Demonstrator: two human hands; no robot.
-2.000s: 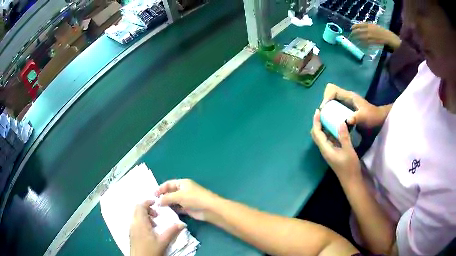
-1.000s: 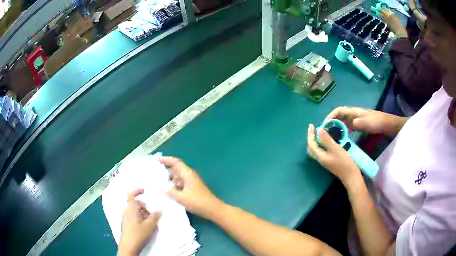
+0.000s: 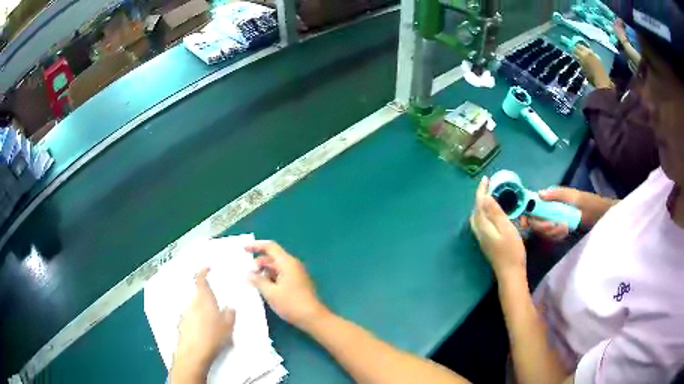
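A flat stack of white sheets or sleeves [image 3: 244, 330] lies on the green bench in front of me, its lower right corner fanned out. My left hand [image 3: 204, 319] rests on top of the stack, fingers pointing forward. My right hand [image 3: 281, 281] is at the stack's upper right edge, thumb and fingers apart and curled. I cannot tell whether the right fingertips pinch a sheet. The fingers of the left hand are partly blurred.
A neighbour at the right holds a turquoise handheld fan [image 3: 506, 196]. Beyond are a green press [image 3: 461, 142], another fan [image 3: 529, 116] and a black parts tray [image 3: 544, 71]. The dark green conveyor belt [image 3: 247, 120] runs at the left behind a pale rail [image 3: 300, 161].
My hands have shifted over the stack; the left now lies flatter on it and the right has moved to its upper right edge. The neighbour has turned the fan. The view has shifted slightly.
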